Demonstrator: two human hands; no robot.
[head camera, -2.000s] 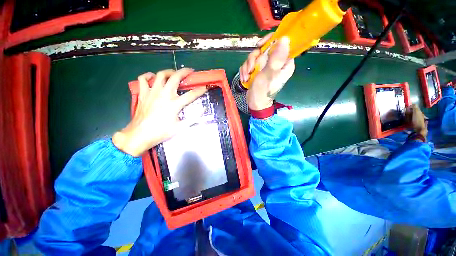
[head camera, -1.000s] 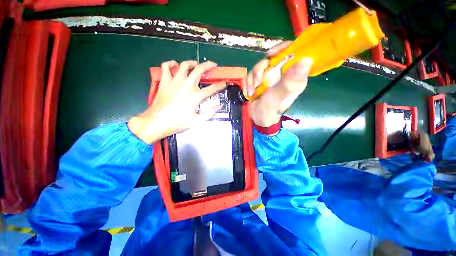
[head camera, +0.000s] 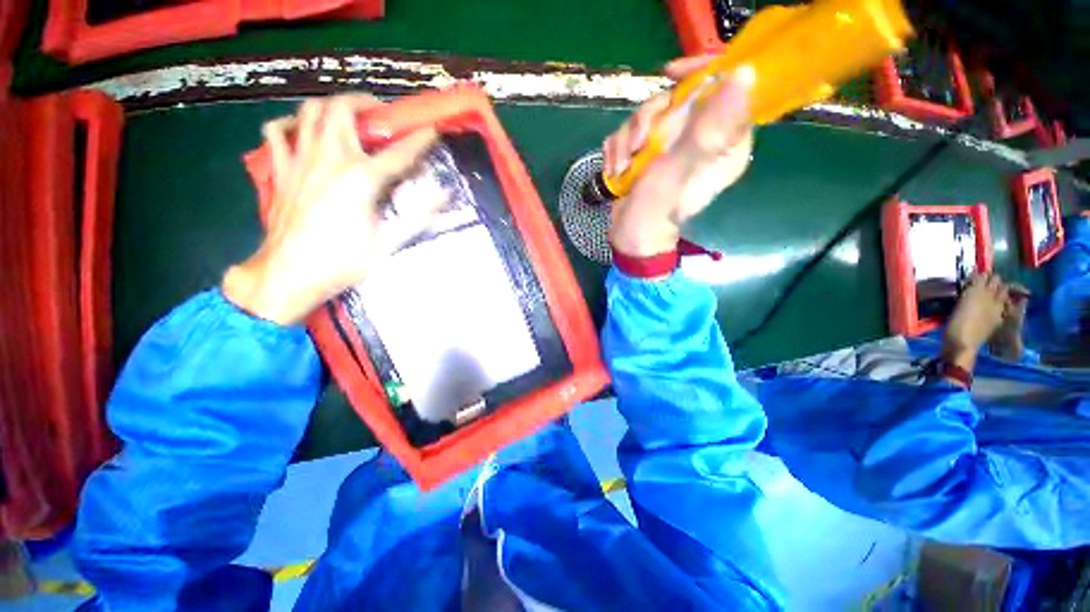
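An open-backed tablet (head camera: 454, 299) lies in a red foam tray (head camera: 574, 323), tilted on the dark green bench. A large bright battery area fills much of it. My left hand (head camera: 329, 203) is spread over the tray's upper left part, slightly blurred; whether it grips the tray is unclear. My right hand (head camera: 681, 167) holds a yellow electric screwdriver (head camera: 801, 60). Its dark tip is over a round perforated dish (head camera: 581, 215), right of the tray. The end of the tip is hard to see.
Red foam trays (head camera: 54, 311) stand side by side at the left. A belt with a worn whitish edge (head camera: 359, 81) carries more trays (head camera: 215, 22) behind the bench. A black cord (head camera: 837, 239) runs at the right. Another person's hands (head camera: 983, 313) are at a tray (head camera: 899, 269).
The screwdriver tip has moved from the tablet's upper right corner to the perforated dish. The tray has shifted left and turned, with my left hand moving left too.
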